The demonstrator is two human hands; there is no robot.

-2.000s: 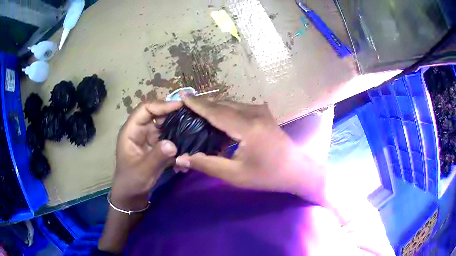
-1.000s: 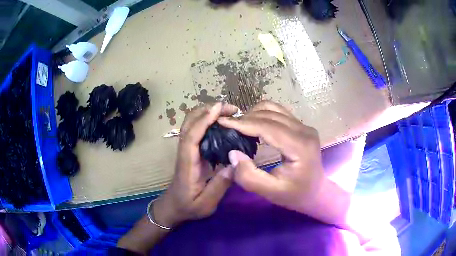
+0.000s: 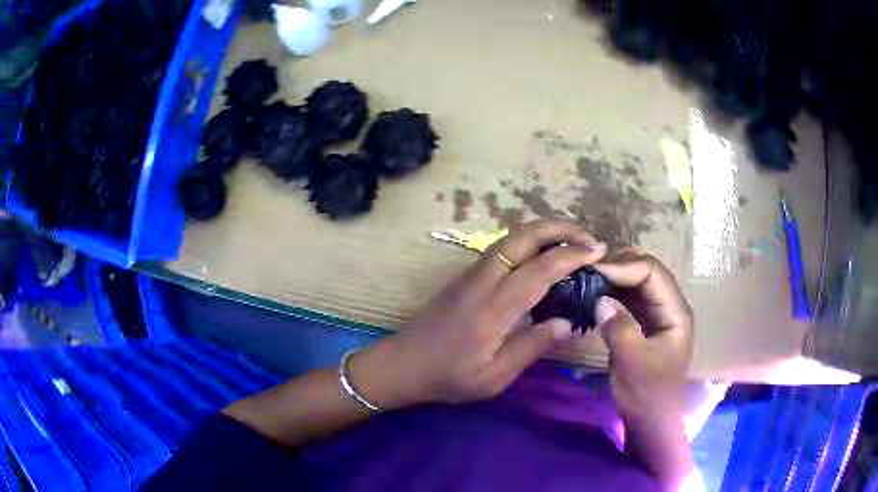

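A joined piece (image 3: 578,296), a black ball with overlapping spiky points, is held between both hands above the table's near edge. My left hand (image 3: 481,322) wraps it from the left, with fingers over the top and the thumb below; a ring and a bracelet show. My right hand (image 3: 655,332) grips it from the right with thumb and fingertips. Much of the ball is hidden by the fingers. A yellow-handled small tool (image 3: 477,237) with a light tip lies just beyond my left hand.
Finished-looking group of black balls (image 3: 339,184) at left, beside a blue crate (image 3: 159,163) of dark parts. White glue bottles (image 3: 303,29) at top left. Supply heap (image 3: 712,48) at top right. Yellow scrap (image 3: 677,171), silvery strip (image 3: 712,197) and blue knife (image 3: 795,255) at right.
The view has swung left, so table things appear further right. Both hands stay closed around the black ball. The supply heap and yellow-handled tool now show more.
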